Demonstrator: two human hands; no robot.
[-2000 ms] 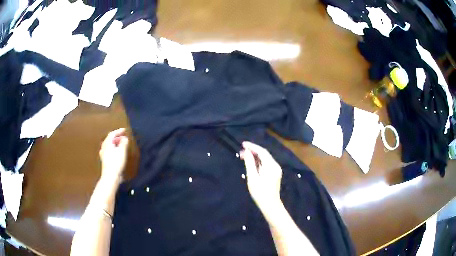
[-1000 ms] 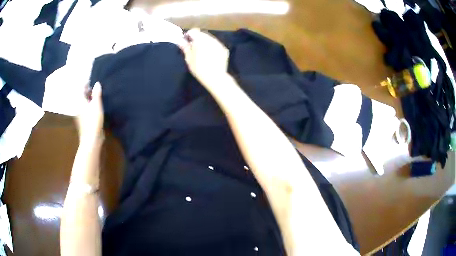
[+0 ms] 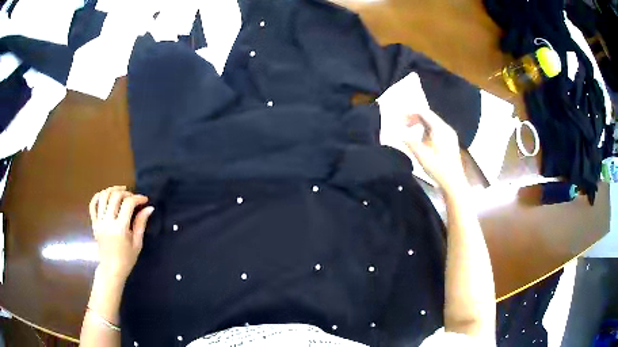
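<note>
A black top with small white dots [image 3: 281,234] lies spread in front of me, with plain dark sleeve fabric across its upper part. My left hand [image 3: 120,220] is at its left edge, thumb and fingers closed on the dark cloth. My right hand [image 3: 435,146] is at the right, its curled fingers on a white cuff [image 3: 400,108]. The palm side is hidden, so I cannot tell if it also holds a tool. A second white cuff [image 3: 492,129] lies further right on the end of a dark sleeve.
Black and white garments are heaped at the left [image 3: 101,57] and right [image 3: 569,135] of the brown table [image 3: 61,196]. At the right are a white ring [image 3: 527,138], an amber bottle with a yellow-green cap [image 3: 532,70] and a dark thread cone [image 3: 558,192]. A dotted garment shows below the table edge.
My right hand has moved from the white part at the upper left to the cuff at the right. That cuff has shifted left, apart from the other. My left hand has come down along the garment's edge.
</note>
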